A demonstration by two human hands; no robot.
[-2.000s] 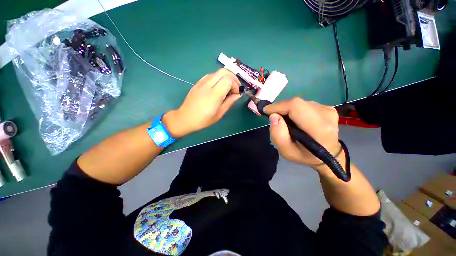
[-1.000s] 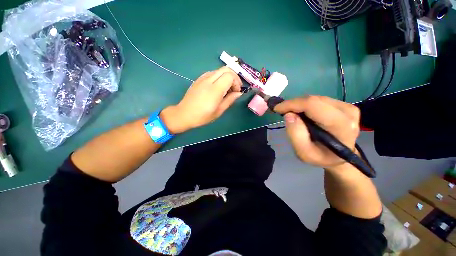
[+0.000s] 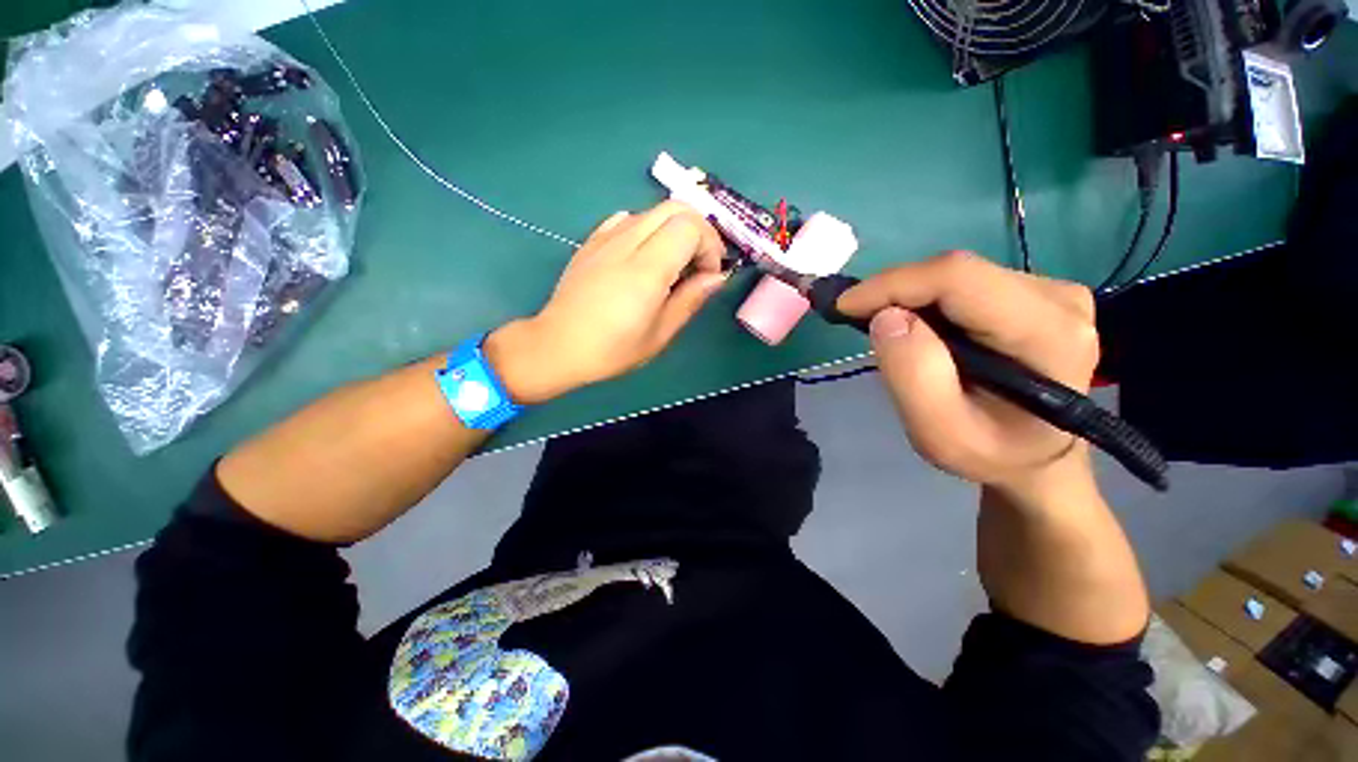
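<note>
A pink hair dryer body (image 3: 776, 308) lies on the green bench, its open pale handle pointing up and left. Short red and black internal lead wires (image 3: 783, 226) show in it. My left hand (image 3: 618, 302) is at the handle, thumb and fingertips pinched on a small black component (image 3: 730, 270), mostly hidden. A thin solder wire (image 3: 447, 183) runs across the bench to my left hand. My right hand (image 3: 990, 365) holds the black soldering iron (image 3: 1028, 386) like a pen, its tip pointing left at the joint of handle and body. The exact contact is too small to tell.
A clear bag of black parts (image 3: 224, 223) lies at the left. Another dryer body (image 3: 21, 484) is at the left edge. A fume fan (image 3: 1001, 33) and a black soldering station (image 3: 1169, 82) with cords stand at the upper right. Cartons (image 3: 1266, 596) are on the floor at lower right.
My right hand and the soldering iron have moved right, and the iron lies flatter. My left hand stays at the handle. A red light now shows on the station.
</note>
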